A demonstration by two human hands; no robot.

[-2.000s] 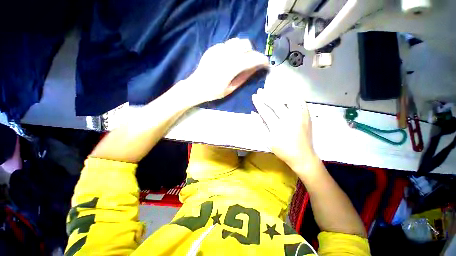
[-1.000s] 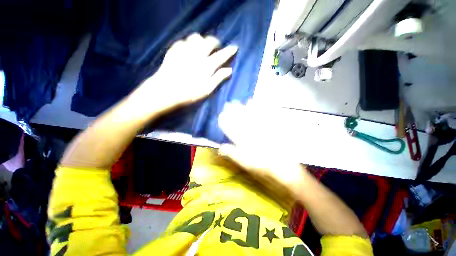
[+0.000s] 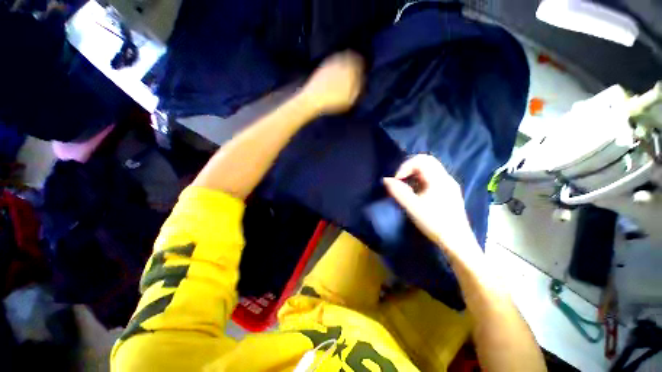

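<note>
A navy garment piece (image 3: 464, 94) lies over the table in front of me, left of the sewing machine (image 3: 581, 149), and drapes over the table edge to my lap. My left hand (image 3: 335, 83) is closed on the navy garment at its far left part, slightly blurred. My right hand (image 3: 428, 192) pinches the garment near its middle, thumb and fingers together. The yellow-green spot by the presser foot (image 3: 495, 182) is just right of the cloth. What lies under the cloth is hidden.
A dark garment pile (image 3: 225, 58) is at the upper left. A black rectangle (image 3: 594, 243), a teal cord loop (image 3: 577, 316) and red-handled snips (image 3: 610, 336) are on the right. A red basket (image 3: 254, 312) is below the table. Dark cloth lies at the lower left.
The view has turned left, so the machine appears farther right. The garment is lifted and spread differently, now hanging over the edge. Both hands have moved from lying on the cloth to gripping it.
</note>
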